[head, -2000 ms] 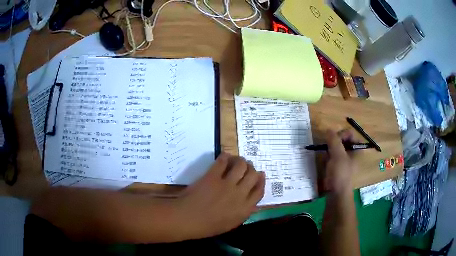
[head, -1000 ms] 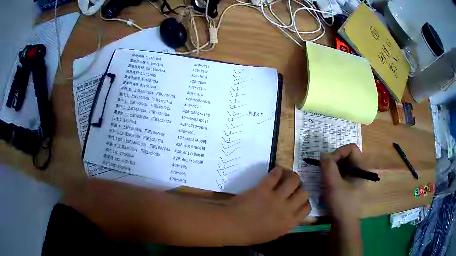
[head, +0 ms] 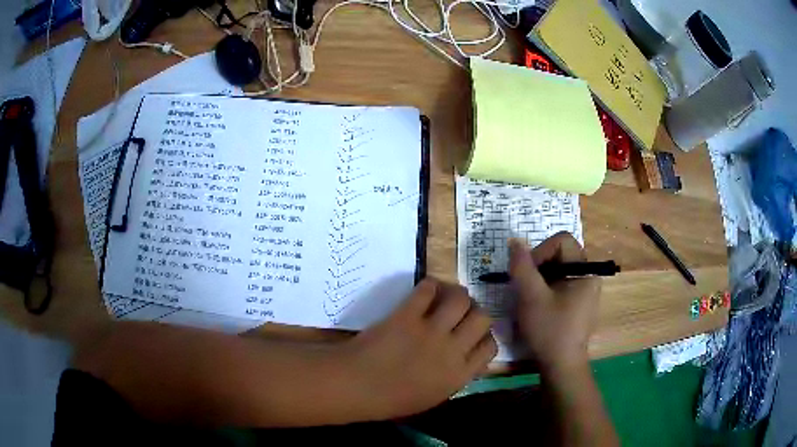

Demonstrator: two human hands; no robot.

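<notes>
The form pad (head: pixel 559 214) lies right of centre, its pale yellow cover (head: pixel 537 131) folded back above it. My right hand (head: pixel 559 306) holds a black pen (head: pixel 581 270), its tip on the left part of the printed form, and covers much of the lower form. My left hand (head: pixel 437 340) rests at the form's lower left edge and the clipboard's lower right corner, fingers curled, holding nothing that I can see. The printed list (head: pixel 253 209) with its column of ticks lies on the dark-edged clipboard (head: pixel 426 192) at left.
A second pen (head: pixel 668 253) and small coloured letter pieces (head: pixel 710 305) lie at right. A yellow booklet (head: pixel 603 70) partly covers a red calculator (head: pixel 616 140), near a grey bottle (head: pixel 717 103). White cables (head: pixel 446 30) and a round black object (head: pixel 238 59) are behind. A black folding object (head: pixel 26 201) is far left.
Since two seconds ago, my right hand has moved left onto the form, bringing the pen tip to its left part. My left hand stays at the form's edge. The camera view has shifted.
</notes>
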